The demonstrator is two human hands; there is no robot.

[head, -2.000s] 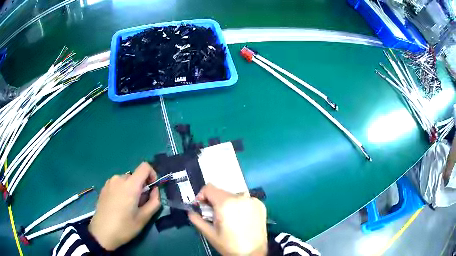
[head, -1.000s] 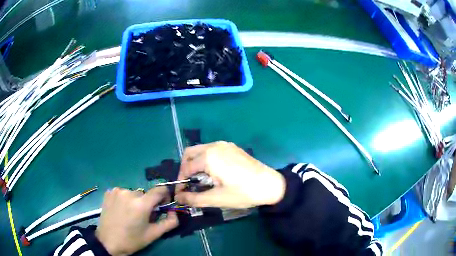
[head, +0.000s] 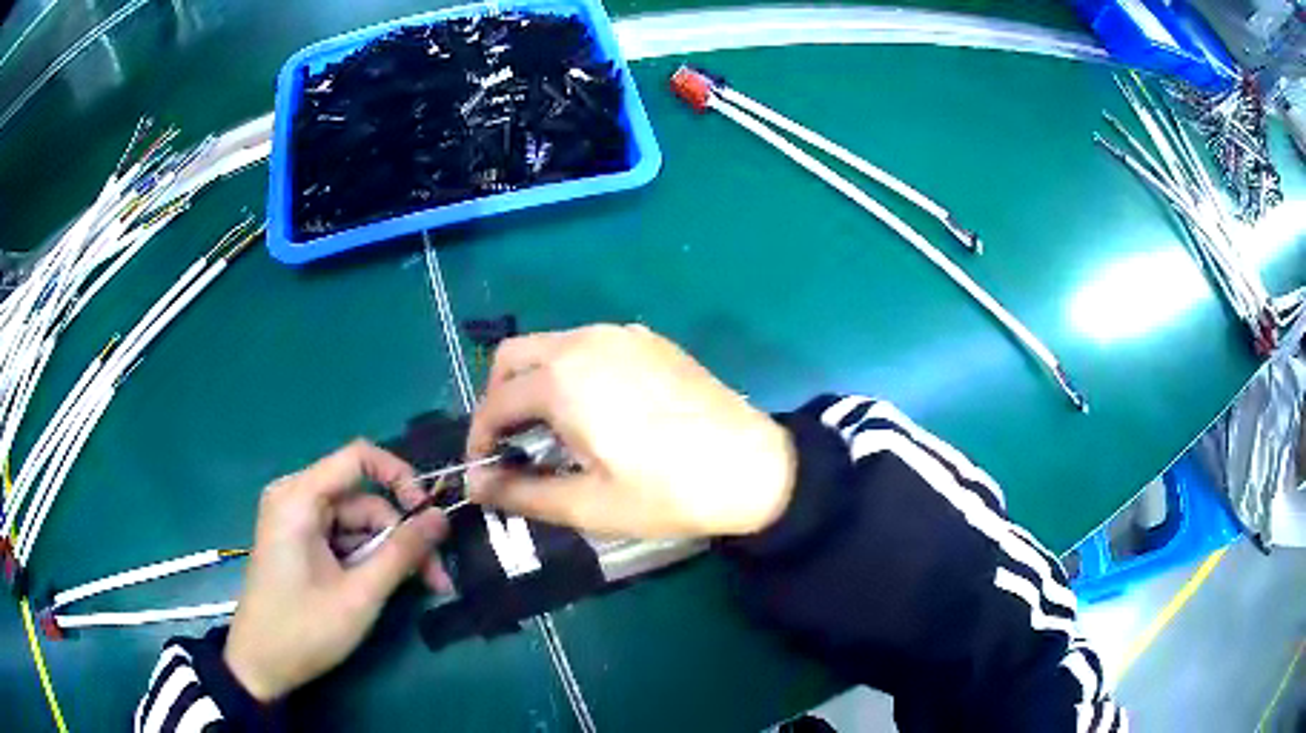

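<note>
My left hand (head: 337, 551) pinches the end of a white-sleeved cable (head: 148, 617) at lower left, its short wires showing between the fingers. My right hand (head: 623, 437) holds a hand tool (head: 527, 450) like a pen, its thin metal tip pointing left at the wire ends. Whether the tip touches them is unclear. Both hands are just above the holding fixture (head: 507, 541) on black tape (head: 473, 609). The white pad (head: 637, 556) is mostly hidden by my right hand and sleeve. No connector housing can be made out between the fingers.
A blue tray of black housings (head: 647, 161) stands behind the hands. Two white cables joined at a red connector (head: 690, 89) lie to the right. Cable bundles lie at far left (head: 89, 344) and far right (head: 1203, 215). A blue stool (head: 1167, 537) stands beyond the table's right edge.
My right hand has come up over the fixture with the tool pointing left, its sleeve now covering much of the pad. My left hand still holds the cable end. The view has shifted.
</note>
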